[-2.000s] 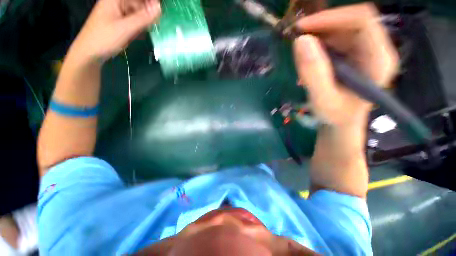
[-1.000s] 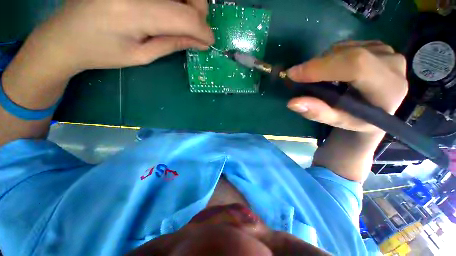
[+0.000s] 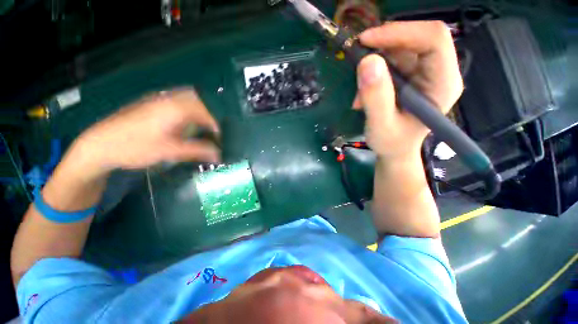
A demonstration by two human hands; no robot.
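The green circuit board [image 3: 229, 195] lies flat on the dark green mat, close to my body. My left hand [image 3: 158, 130], with a blue band on the wrist, is blurred just beyond the board's upper left edge; whether its fingers hold anything cannot be told. My right hand [image 3: 409, 88] is closed around the thick black handle of the soldering iron [image 3: 437, 123]. The iron's metal end points up and left, away from the board, near the round tub [image 3: 358, 14], which is partly behind the hand and iron.
A clear bag or tray of small black components [image 3: 282, 87] lies beyond the board. Side cutters [image 3: 345, 155] with black and orange-red handles lie open left of my right forearm. A black box-like unit [image 3: 507, 76] stands at the right. Blurred boards show along the far edge.
A second ago both hands were at the board, with the iron's tip on or over it. Now the iron is lifted away and my left hand is off the board. The camera view has shifted.
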